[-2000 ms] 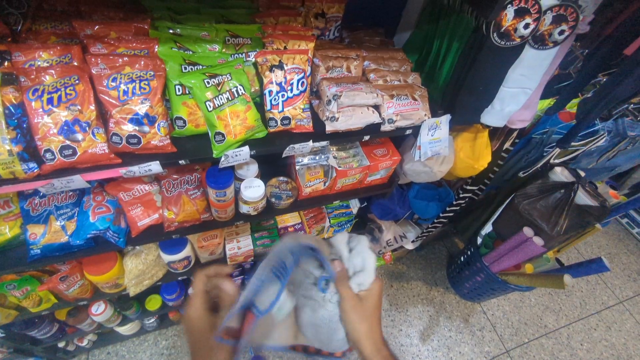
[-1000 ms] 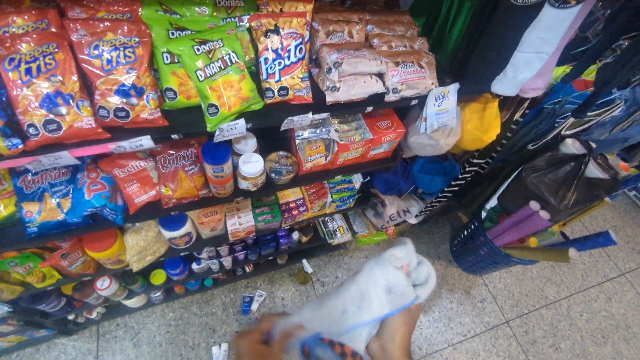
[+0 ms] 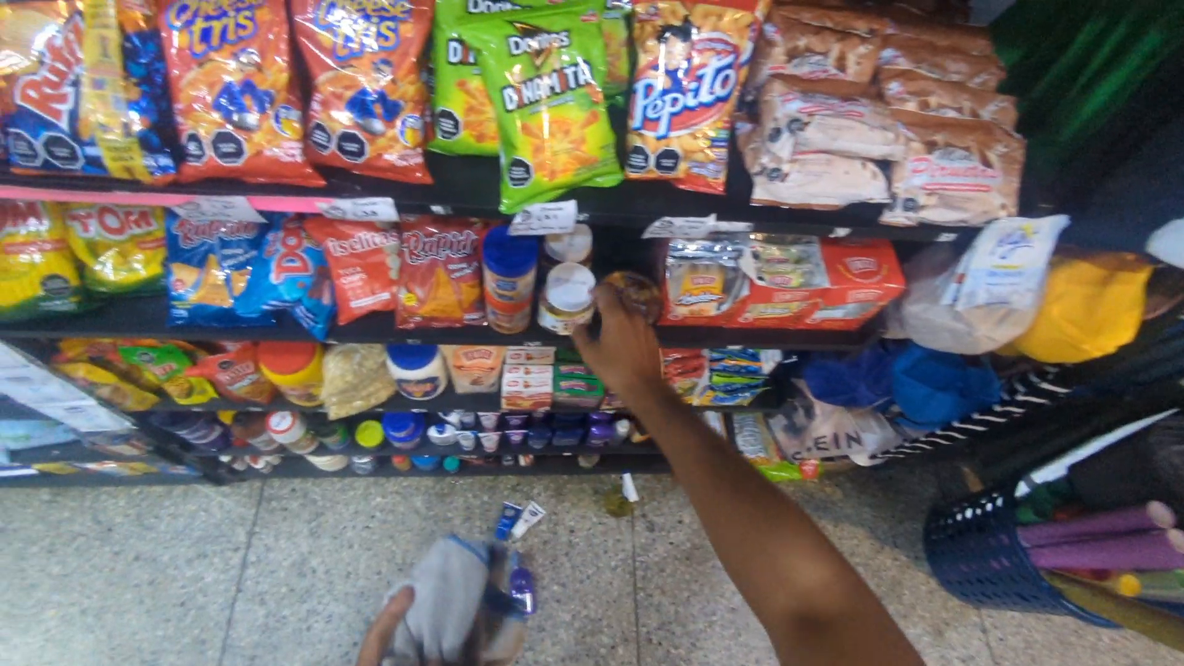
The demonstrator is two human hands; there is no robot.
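My right hand (image 3: 622, 347) reaches onto the middle shelf, its fingers at a round dark-lidded container (image 3: 638, 294) beside a white-lidded jar (image 3: 567, 294). Whether it grips either one is hard to tell. A second white-lidded jar (image 3: 570, 242) is behind, and a blue-lidded jar (image 3: 510, 279) stands to the left. At the bottom of the view my left hand (image 3: 388, 629) holds a light grey cloth (image 3: 446, 592) with blue edging, somewhat blurred.
Snack bags (image 3: 555, 111) line the top shelf (image 3: 370, 190). Right of my hand sit red snack boxes (image 3: 860, 277). Small tubes (image 3: 508, 521) and a purple bottle (image 3: 523, 590) lie on the speckled floor. A blue basket (image 3: 985, 555) with rolls (image 3: 1101, 536) stands at right.
My right hand has left the cloth and moved up to the jars on the middle shelf. The cloth is now lower and further left, in my left hand. The view has shifted closer to the shelves.
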